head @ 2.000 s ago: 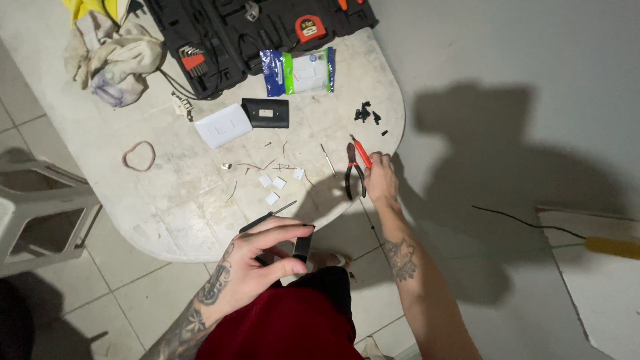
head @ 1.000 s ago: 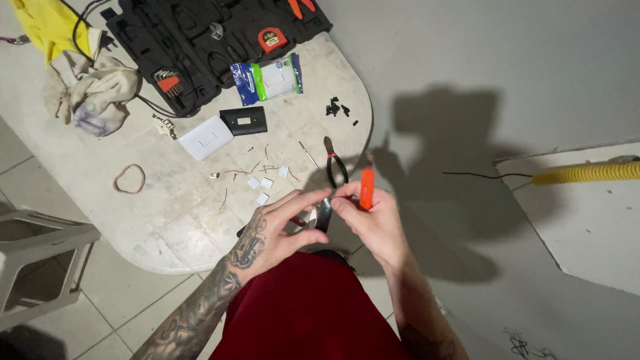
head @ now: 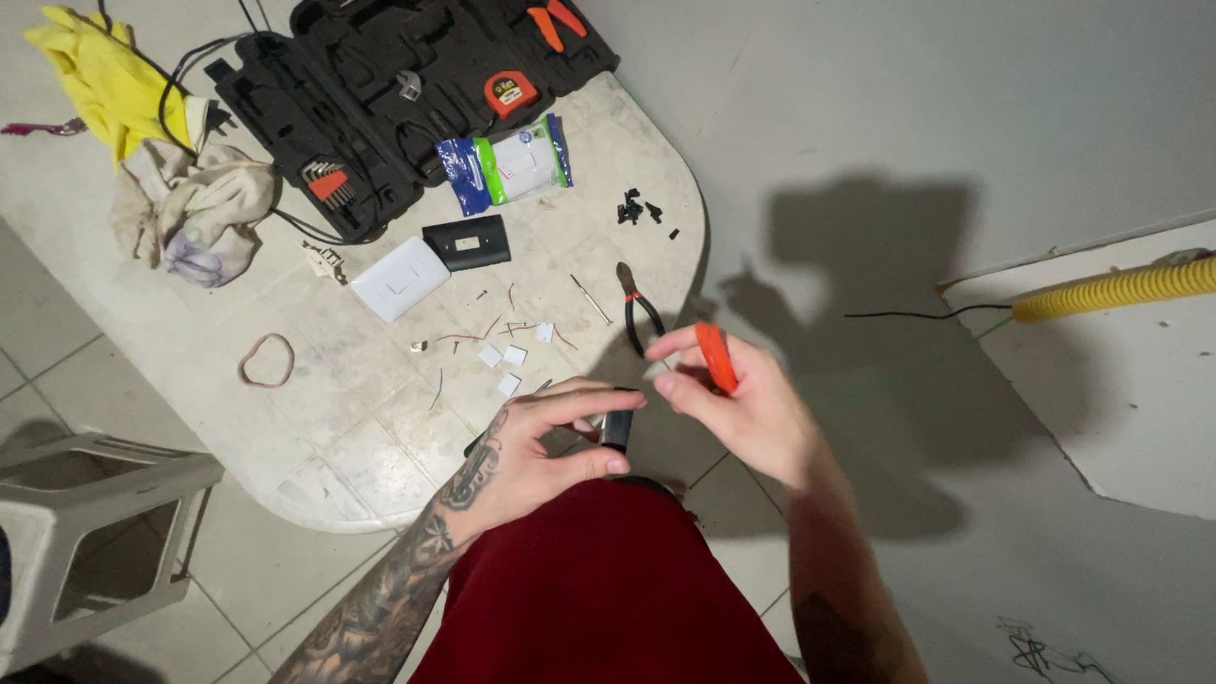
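Note:
My left hand (head: 560, 432), tattooed at the wrist, grips a small black rectangular part (head: 617, 427) between thumb and fingers, just off the table's near edge. My right hand (head: 736, 394) is close by on the right, closed on an orange-handled tool (head: 716, 357) whose working end is blurred. Black-handled cutting pliers (head: 636, 309) lie beyond it on the table, beside a small thin screwdriver (head: 591, 299). Small white squares (head: 515, 354) and thin wire scraps (head: 465, 336) lie ahead of my left hand. Farther off are a white switch plate (head: 400, 278) and a black plate (head: 467, 243).
An open black tool case (head: 408, 85) with a tape measure (head: 510, 93) spans the table's far side. A blue-green packet (head: 503, 166), black bits (head: 638, 209), cloth (head: 195, 209) and yellow glove (head: 114, 85) lie around. A plastic stool (head: 95, 532) stands left; yellow corrugated conduit (head: 1121, 290) is at right.
Two seconds ago my right hand was beside the pliers with the orange tool; it came to my left hand, and now it is slightly apart from it. My left hand still holds the black part.

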